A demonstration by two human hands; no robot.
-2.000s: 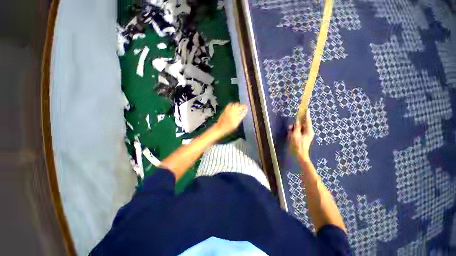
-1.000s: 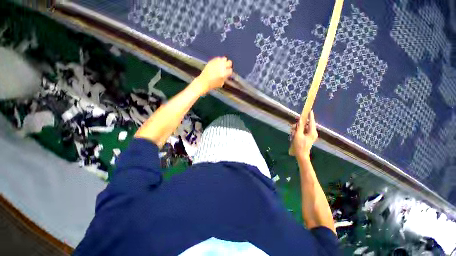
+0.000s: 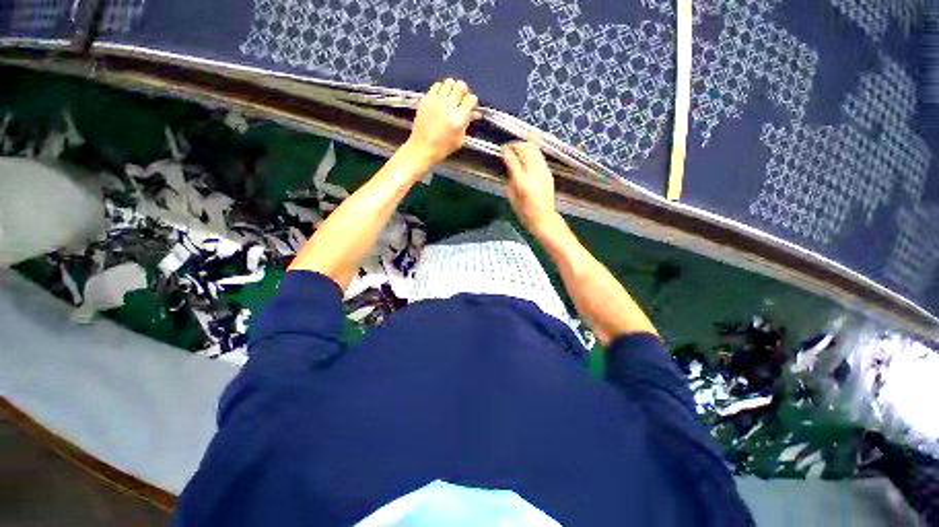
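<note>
The navy fabric lay (image 3: pixel 463 77) with pale geometric patches covers the table. Its layered ply edges (image 3: pixel 602 180) run along the near table edge and part around my hands. My left hand (image 3: pixel 445 118) has its fingers curled over the ply edges and grips them. My right hand (image 3: pixel 527 170) is just to its right at the same edge, fingertips on the lower plies; whether it pinches them is hard to tell. The yellow-tan yardstick (image 3: pixel 680 103) lies on the fabric to the right, its near end at the ply edges, with no hand on it.
White and dark scraps litter the green floor (image 3: pixel 247 129) between the tables. A pale surface with a brown wooden edge (image 3: pixel 93 355) lies behind at the lower left. A whitish rounded object (image 3: pixel 46 211) is at the far left. A bright white heap (image 3: pixel 896 371) is at the right.
My right hand has let go of the yardstick and moved left to the ply edges beside my left hand. The yardstick now lies alone. The plies have opened. Earlier, the view turned toward the table.
</note>
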